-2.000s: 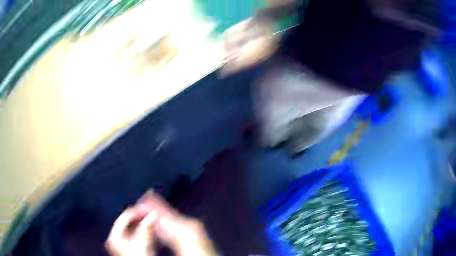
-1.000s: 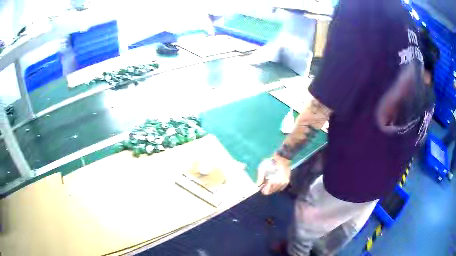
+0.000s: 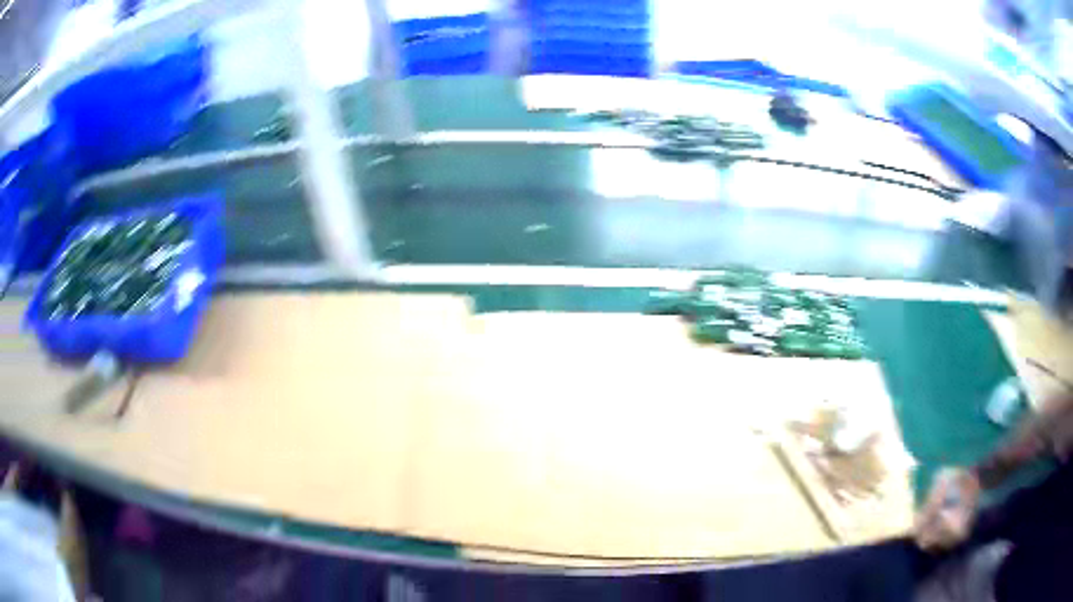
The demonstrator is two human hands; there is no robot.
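Observation:
Neither of my hands shows in the picture. Nearest in front of me lies tan cardboard over the bench, blurred and overexposed. A loose heap of small green and white parts sits at its back edge, right of the middle. A stained brown pad with a whitish cup-like thing lies at the right end of the cardboard. A blue crate heaped with green parts stands at the left.
Another person's hand rests at the bench edge on the right. Behind is a green-topped line with more green parts, an upright post and stacked blue crates. A small pale object lies by the left crate.
The view has swung left and now shows the left crate; the heap, pad and other person appear farther right. My pinched hands, seen two seconds ago, are out of the picture.

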